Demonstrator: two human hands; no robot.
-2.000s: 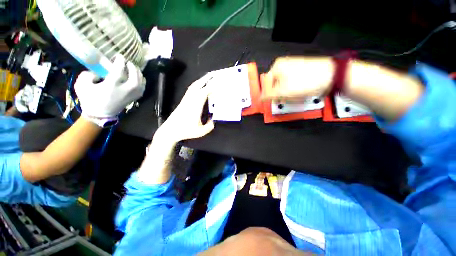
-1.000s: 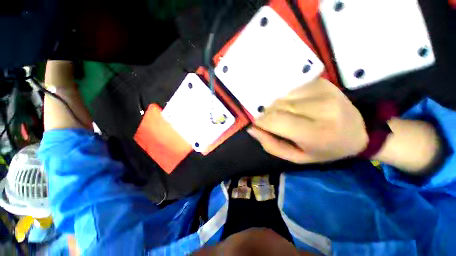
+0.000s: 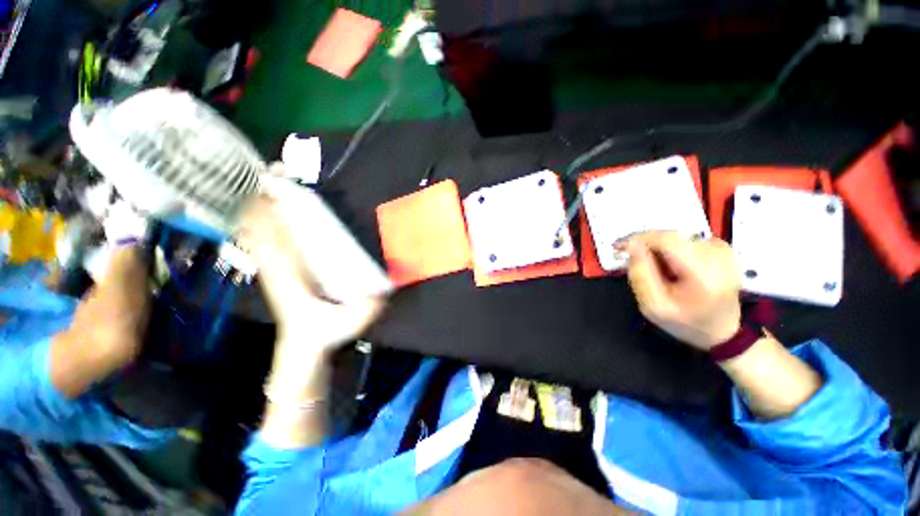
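My left hand is blurred and grips a long white flat unit, tilted, left of a bare orange pad. Three white square units with dark corner dots lie in a row on orange-red pads: a left one, a middle one and a right one, which sits partly off its pad. My right hand, with a dark red wrist band, has curled fingers at the lower edge of the middle unit. Whether they pinch anything is unclear. A grey lead ends over the left unit.
A white fan stands at the left, beside another person's gloved hand. A red tape dispenser is at the far right. The grey lead runs across the back. Another orange pad lies on the green surface behind.
The view has swung back from its tilt. My left hand, out of sight a second ago with its arm stretched left, now shows holding the white unit. My right hand is still at the middle unit.
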